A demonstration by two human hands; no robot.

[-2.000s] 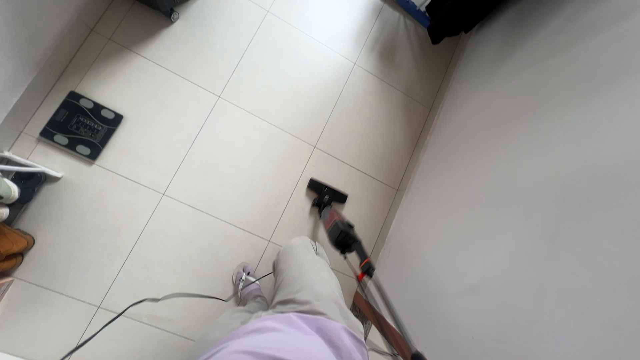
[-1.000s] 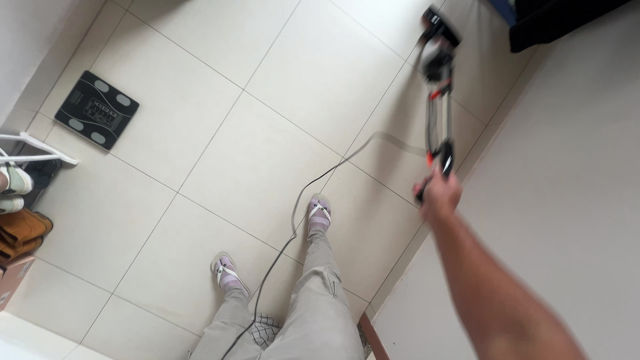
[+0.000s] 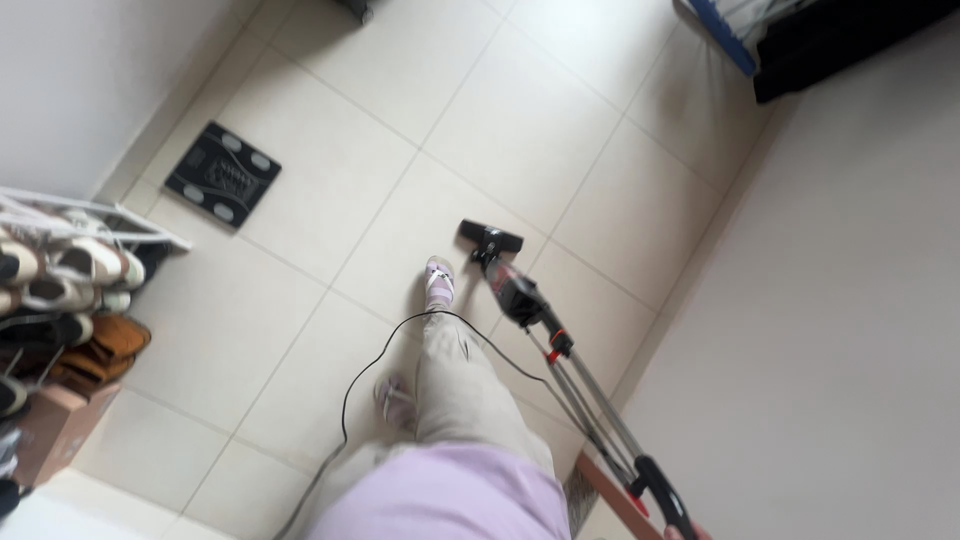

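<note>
At the bottom right edge, part of my right hand [image 3: 688, 531] is closed around the black handle of a corded stick vacuum cleaner [image 3: 517, 294]. Its grey tube slants up and left to a dark floor nozzle [image 3: 491, 235], which rests on the tiles just ahead of my front foot. A black power cord [image 3: 346, 405] loops from the tube across my trouser leg and down to the lower left. My left hand is out of the frame.
A black bathroom scale [image 3: 223, 175] lies on the tiled floor [image 3: 360, 172]. A white shoe rack [image 3: 142, 225] with several shoes stands at the left, a pinkish box [image 3: 60, 435] below it. A wall runs along the right. Black cloth [image 3: 840, 45] hangs at the top right.
The vacuum has been drawn back from the far upper right toward my feet. My right hand and forearm, in full view one second ago, have moved down to the bottom edge. One foot is now farther forward.
</note>
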